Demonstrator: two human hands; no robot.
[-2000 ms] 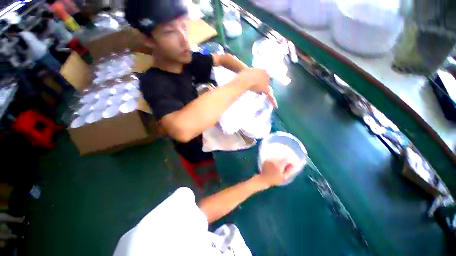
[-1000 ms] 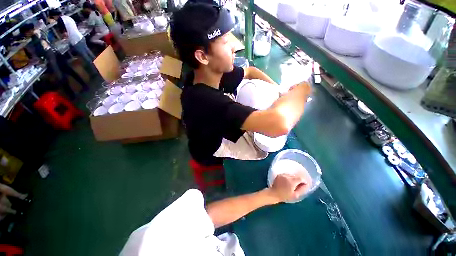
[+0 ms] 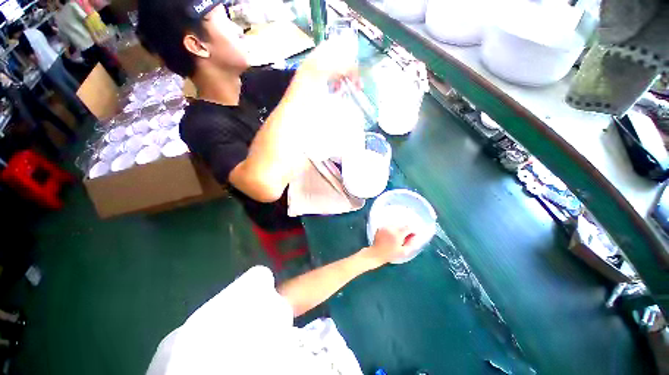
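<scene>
A clear plastic housing with a white base [image 3: 403,207] stands on the dark green bench, its round opening facing up. My left hand [image 3: 392,244] is at the near side of its rim, fingers curled over the edge and gripping it. My left arm reaches in from a white sleeve at the bottom. My right hand is out of the picture. A small blue bit [image 3: 380,372] shows at the bottom edge, too cut off to identify.
A coworker in black [image 3: 235,124] sits beyond the housing, arms over more housings on a beige pad [image 3: 323,192]. A green-framed shelf [image 3: 513,121] with white bowl-like parts runs along the right. An open carton [image 3: 147,192] of housings stands on the floor.
The camera view has shifted. The coworker's arms have moved, and a housing now shows upright beside them. My left hand stays on the same housing's rim.
</scene>
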